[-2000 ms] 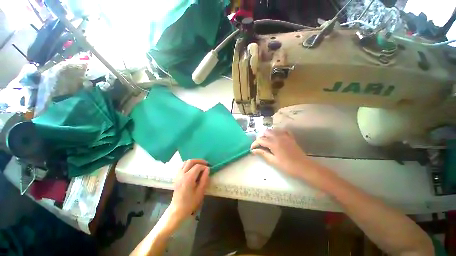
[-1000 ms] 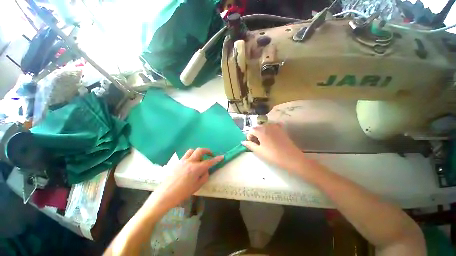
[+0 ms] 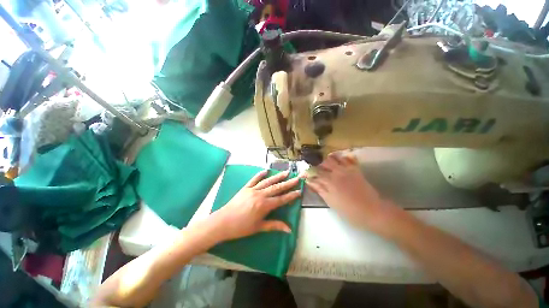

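A green pocket piece (image 3: 256, 249) lies on the white table below the needle area, its folded hem along the right edge. My left hand (image 3: 259, 204) lies flat on it with fingers spread, fingertips near the presser foot (image 3: 294, 167). My right hand (image 3: 340, 183) is at the hem's top corner, right beside the presser foot; whether its fingertips pinch the cloth is hard to tell. Another green piece (image 3: 180, 174) lies flat to the left. The beige sewing machine head (image 3: 385, 96) stands over the work.
A loose stack of green pieces (image 3: 78, 186) is at the far left. A larger green cloth heap (image 3: 204, 57) sits behind the table. An off-white lamp (image 3: 214, 107) hangs left of the machine head. The marked table edge (image 3: 337, 271) runs along the front.
The pocket piece has turned so its hem points toward me, and its top corner is at the presser foot. My left hand has moved from the hem to lie spread on the piece.
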